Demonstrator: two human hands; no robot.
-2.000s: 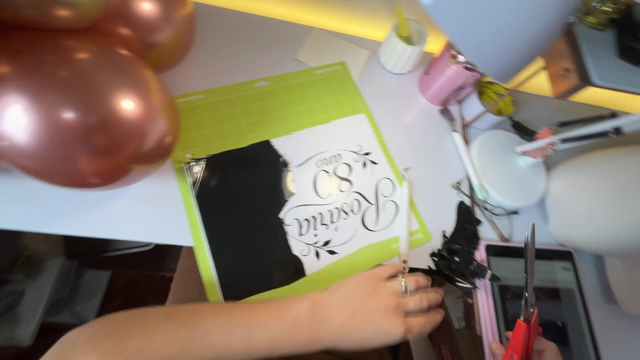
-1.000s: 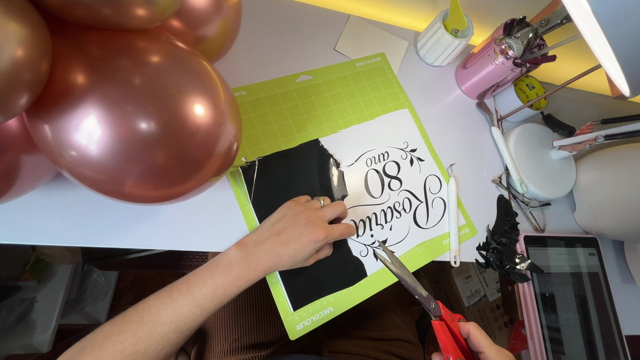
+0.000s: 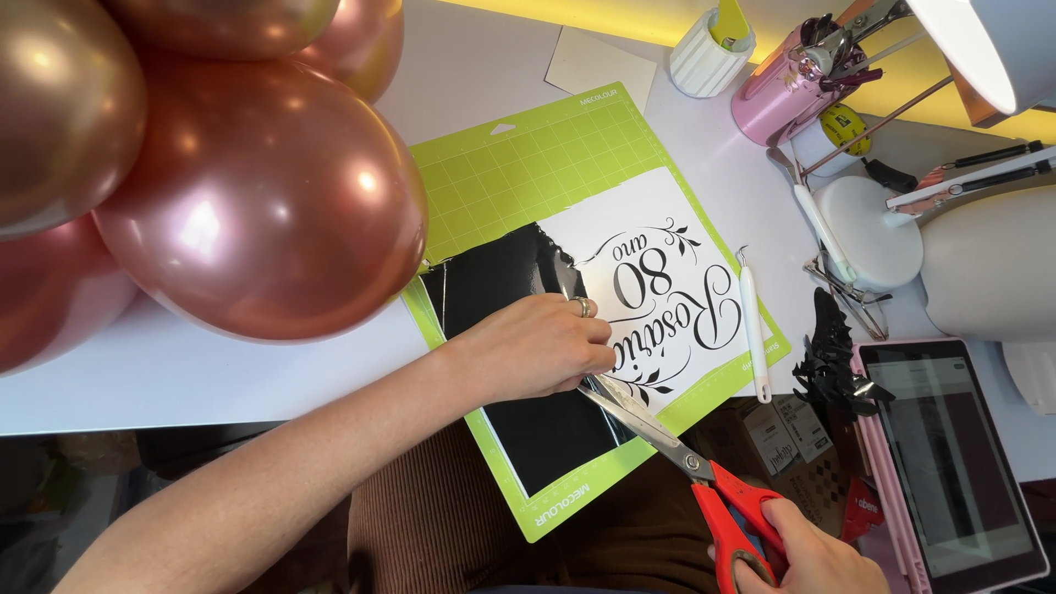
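Observation:
On a green gridded cutting mat lies a white sheet with black vinyl lettering and leaf ornaments, its left part covered by black vinyl. My left hand pinches the vinyl's ragged right edge, lifting it a little. My right hand holds red-handled scissors by the loops. Their blades, slightly apart, reach the vinyl just below my left fingers; the tips are partly hidden there. A white-handled weeding hook rests along the mat's right edge.
Rose-gold balloons crowd the left. Black vinyl scraps lie beside a tablet in a pink case. Farther back stand a white fluted cup, a pink tool cup and a white lamp base. The table's front edge runs under the mat.
The left hand went from the mat's lower right to the black vinyl. The scissors, upright over the tablet two seconds ago, have come left to the vinyl's edge. The view has shifted.

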